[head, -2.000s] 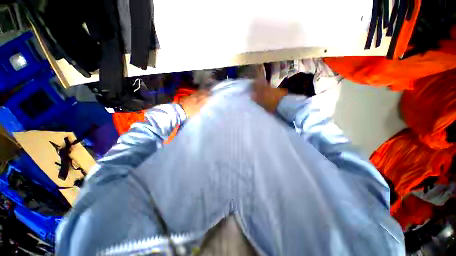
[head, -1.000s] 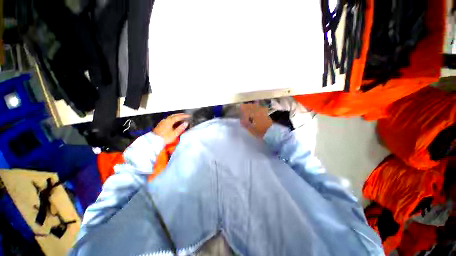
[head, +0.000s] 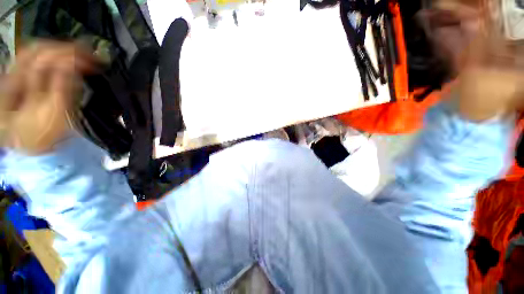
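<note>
My left hand [head: 43,89] is raised at the upper left, in front of the strap pile; it is blurred. My right hand [head: 480,63] is raised at the upper right, in front of the orange cloth and black webbing; it is blurred too. Whether either holds anything cannot be told. Dark shoulder straps [head: 170,83] hang over the left edge area of the white tabletop [head: 264,74]; one has a rounded top end. A bundle of thin black webbing straps [head: 376,49] lies at the table's right side.
Orange cloth [head: 382,118] hangs at the right table edge, with more orange bags [head: 500,215] below right. A white cloth or bag [head: 362,169] is under the table's front edge. Blue crates and tan cardboard [head: 45,250] show at the lower left.
Both hands have moved from the lap area near the table's front edge, outward and up to either side. The view has shifted, showing more of the table's far side.
</note>
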